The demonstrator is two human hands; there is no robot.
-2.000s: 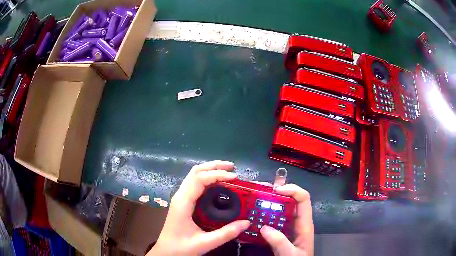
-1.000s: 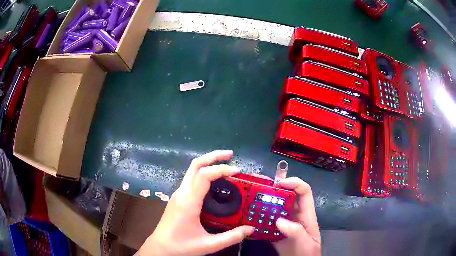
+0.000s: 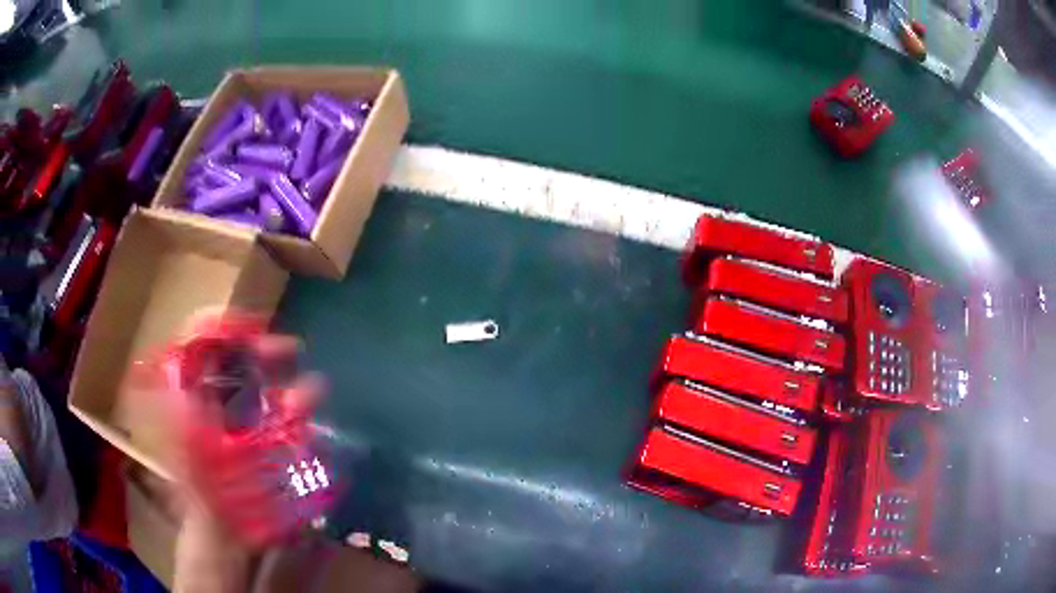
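My left hand (image 3: 195,510), blurred, holds a red portable radio (image 3: 249,463) at the lower left, in front of the shallow empty carton. The radio's dark round speaker is at its upper end and pale keypad dots are near its lower end. No USB stick can be made out on it through the blur. My right hand is not visible. A silver USB stick (image 3: 469,332) lies flat on the dark green bench. Red radios on edge (image 3: 741,368) form a column at the right, beside face-up radios (image 3: 889,348) with speakers and keypads.
A carton (image 3: 368,174) of purple cells adjoins the empty carton (image 3: 99,388). Dark and red units (image 3: 81,261) crowd the far left. A pale rail (image 3: 521,197) borders the green belt (image 3: 602,127), which carries a red radio (image 3: 852,116). A grey sleeve (image 3: 35,452) shows at the left edge.
The held radio has moved from the lower middle to the left with my left hand. My right hand has left it and the picture. The camera view has tilted up.
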